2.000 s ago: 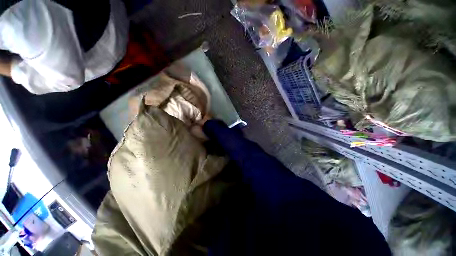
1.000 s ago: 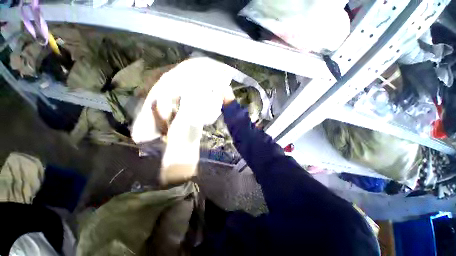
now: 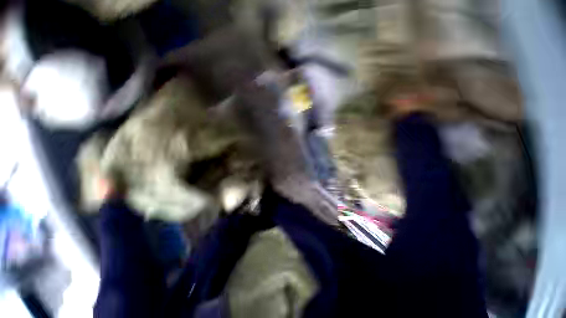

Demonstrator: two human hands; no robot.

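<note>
The whole view is heavily motion-blurred. My left hand (image 3: 105, 186) is a small orange smear at the left edge of a pale olive-khaki bundle (image 3: 146, 152), which looks like a sack or cloth. Its fingers cannot be made out. My right hand (image 3: 411, 102) is stretched forward on the right, in front of brownish-beige material (image 3: 478, 93). Its grip cannot be made out. A small cream piece (image 3: 233, 194) lies at the near side of the bundle, between my sleeves.
A person's white sleeve (image 3: 65, 90) is at the upper left. A bright white surface curves along the left edge. Blurred shelf goods, with a yellow patch (image 3: 300, 98), are at centre. A pale blue-grey upright (image 3: 546, 155) runs down the right side.
The view has swung and blurred. My left sleeve now shows at lower left. My right arm now reaches farther right; the bright pale cloth beside my right hand no longer shows there.
</note>
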